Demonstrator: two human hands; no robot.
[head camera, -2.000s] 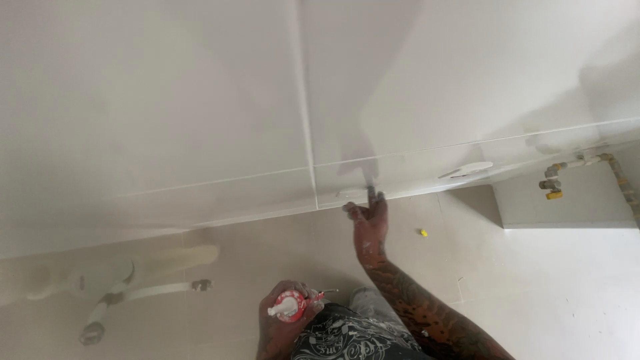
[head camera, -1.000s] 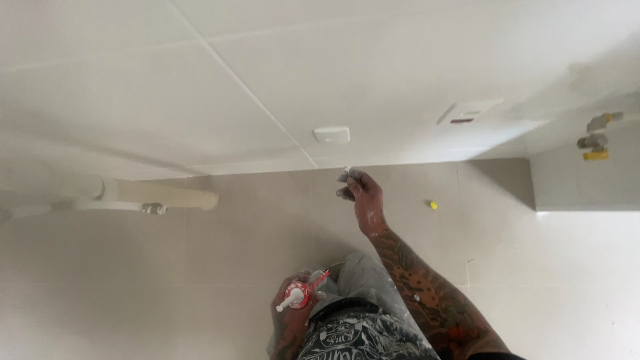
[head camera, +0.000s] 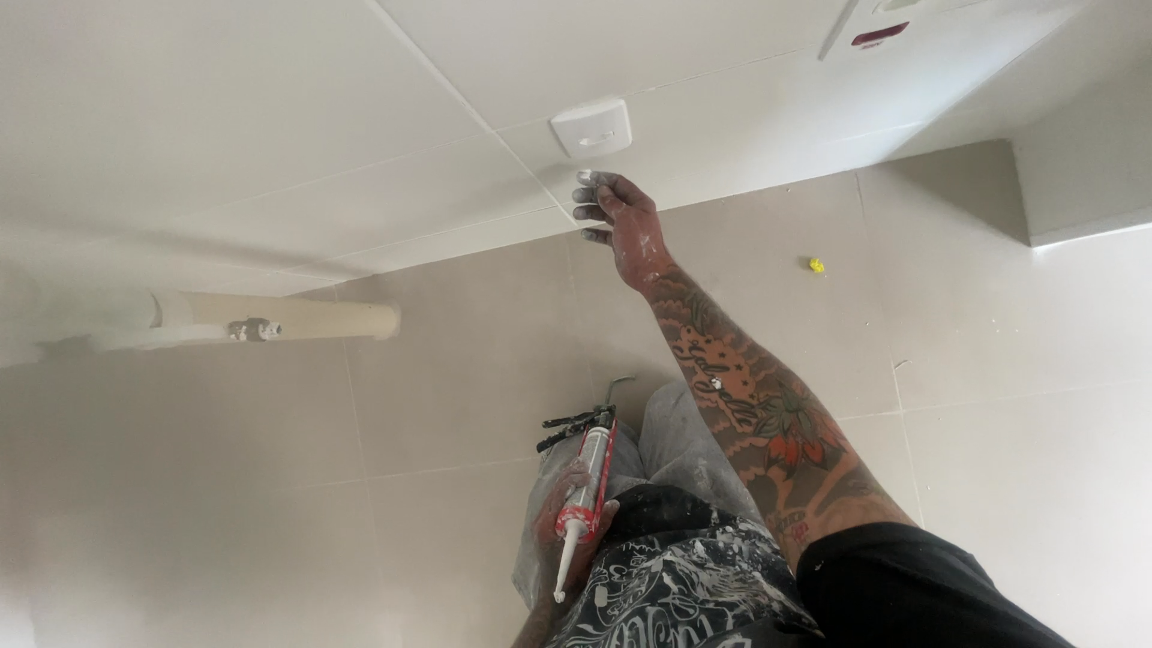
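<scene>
My left hand (head camera: 562, 508) is closed around the barrel of a caulking gun (head camera: 589, 477) near my lap, its white nozzle pointing toward me and its black handle pointing away. White residue marks the nozzle tip. My right hand (head camera: 625, 220) is raised beside the tiled wall (head camera: 468, 180), just below a white wall plate (head camera: 594, 129). Its fingers are spread and slightly curled, smeared with white paste, and no tool is in them. A vertical joint between wall tiles runs down to the floor beside these fingertips; whether they touch the wall cannot be told.
A cream pipe (head camera: 297, 317) with a small valve (head camera: 255, 329) stands at the left. A small yellow object (head camera: 816, 265) lies on the tiled floor (head camera: 450, 414). Higher on the wall at right is a white plate with a red switch (head camera: 880, 34). A pale ledge (head camera: 1089, 171) juts out at far right.
The view has shifted a lot. The caulking gun now shows lengthwise, where it was seen end-on earlier. My right hand remains close to the wall near the tile joint.
</scene>
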